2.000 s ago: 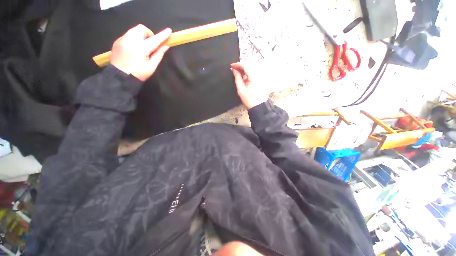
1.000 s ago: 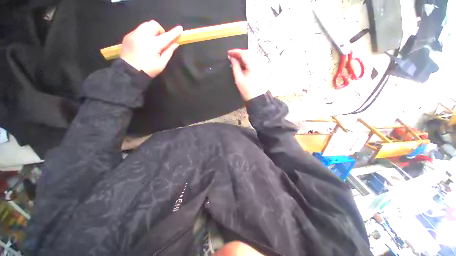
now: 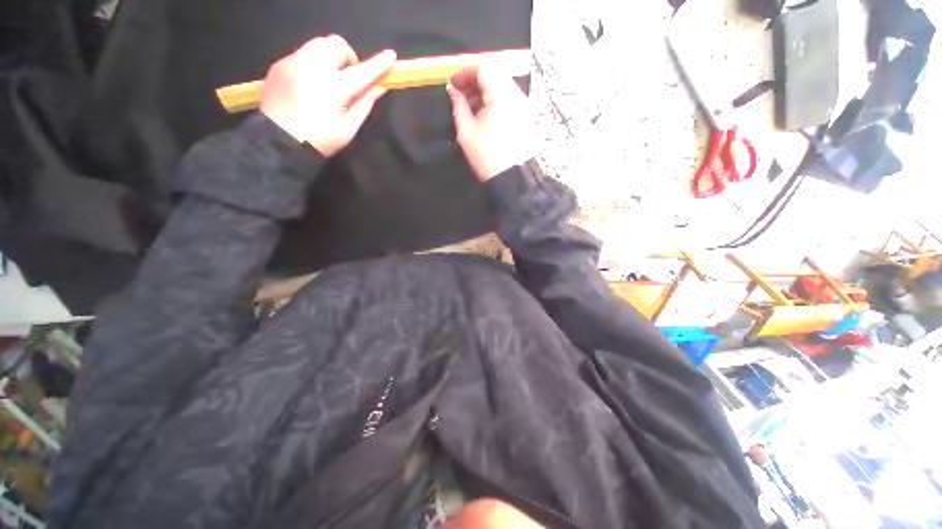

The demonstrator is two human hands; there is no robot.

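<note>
Black fabric [image 3: 413,176] covers the left part of the table. A yellow ruler [image 3: 418,70] lies across it, tilted slightly, with its right end at the fabric's right edge. My left hand [image 3: 322,95] grips the ruler left of its middle, thumb and forefinger on it. My right hand [image 3: 488,116] is at the lower edge of the ruler near its right end, thumb and forefinger pinched. A tiny pale piece, perhaps chalk, barely shows at the fingertips. No clear chalk line shows on the fabric.
Red-handled shears [image 3: 723,155] lie on the pale speckled table [image 3: 630,134], right of the fabric. Beyond them are a dark grey block [image 3: 810,64], dark scraps [image 3: 862,160] and a looping black cord [image 3: 770,212]. Wooden stools [image 3: 795,310] and a blue basket [image 3: 690,343] stand below the table's edge.
My right hand has moved up and left over the fabric to the ruler's lower edge. My left hand still holds the ruler. The view has shifted a little.
</note>
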